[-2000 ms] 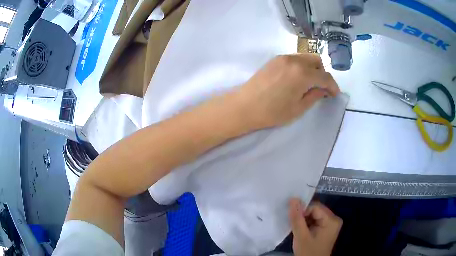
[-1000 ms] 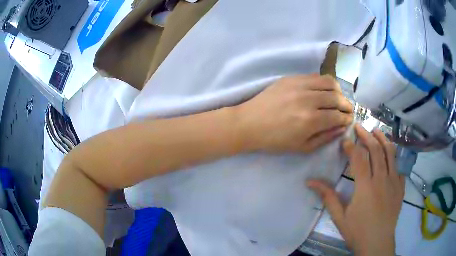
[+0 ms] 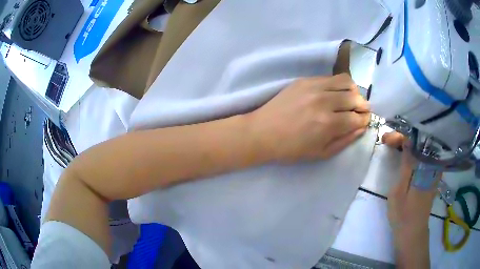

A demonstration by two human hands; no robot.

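Note:
A large whitish garment panel, wrong side up, lies over the table and hangs past its front edge. My left hand presses on its right edge beside the needle area, fingers curled at the edge; a grip on the cloth cannot be made out. The sewing machine head stands at the right. My right hand reaches behind the machine's front parts, right of the panel edge, its fingers partly hidden. The presser foot area lies between the hands, partly covered.
Scissors with green and yellow handles lie at the far right. Brown cloth is bunched at upper left, near a grey box with a round grille. Dark layered pieces hang at left. A measuring scale runs along the front edge.
My right hand has moved from the machine table's front to the panel edge, then right behind the machine parts. My left hand has moved to the needle area. The view has shifted.

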